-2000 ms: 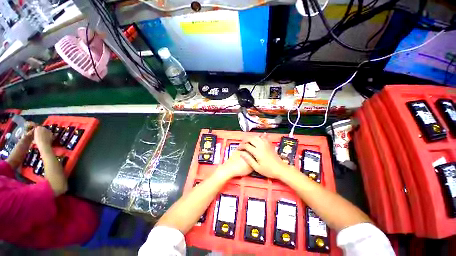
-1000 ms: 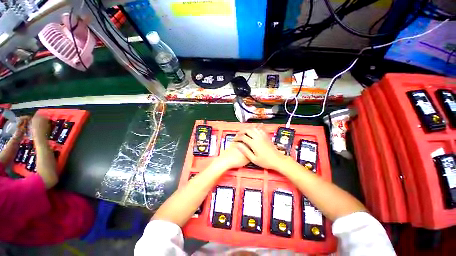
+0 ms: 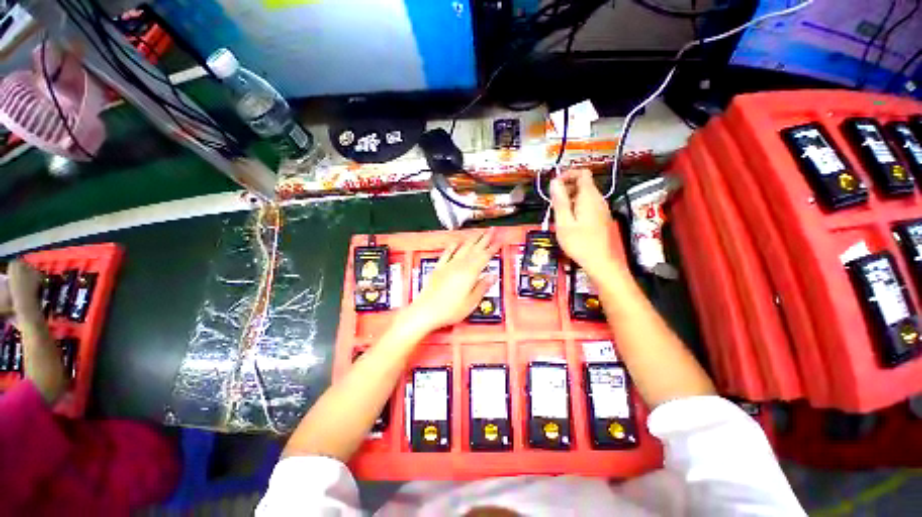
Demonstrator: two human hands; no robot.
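Note:
A red-orange device tray (image 3: pixel 511 348) lies on the bench with black handheld devices in its pockets. My left hand (image 3: pixel 457 283) lies flat, fingers spread, over the upper middle pockets and partly covers the devices there. My right hand (image 3: pixel 581 217) is raised at the tray's far edge, its fingertips together by the white USB cable (image 3: pixel 617 151); whether they grip it is hard to tell. The cable's plug end meets a black device (image 3: pixel 538 265) at the far edge. Another device (image 3: pixel 371 278) sits at the upper left with a black cable end at its top.
A tray stack (image 3: pixel 708 263) stands at the right. Beyond the tray lie two wrapped white tools (image 3: pixel 473 205), a mouse (image 3: pixel 441 151), a mouse pad (image 3: pixel 366 135) and a bottle (image 3: pixel 265 113), below monitors. A person in pink (image 3: pixel 76 459) works at another tray at the left.
My hands were together over the tray's middle and have parted. My right hand has moved away to the far edge by the white cable; my left hand has flattened. The view has shifted.

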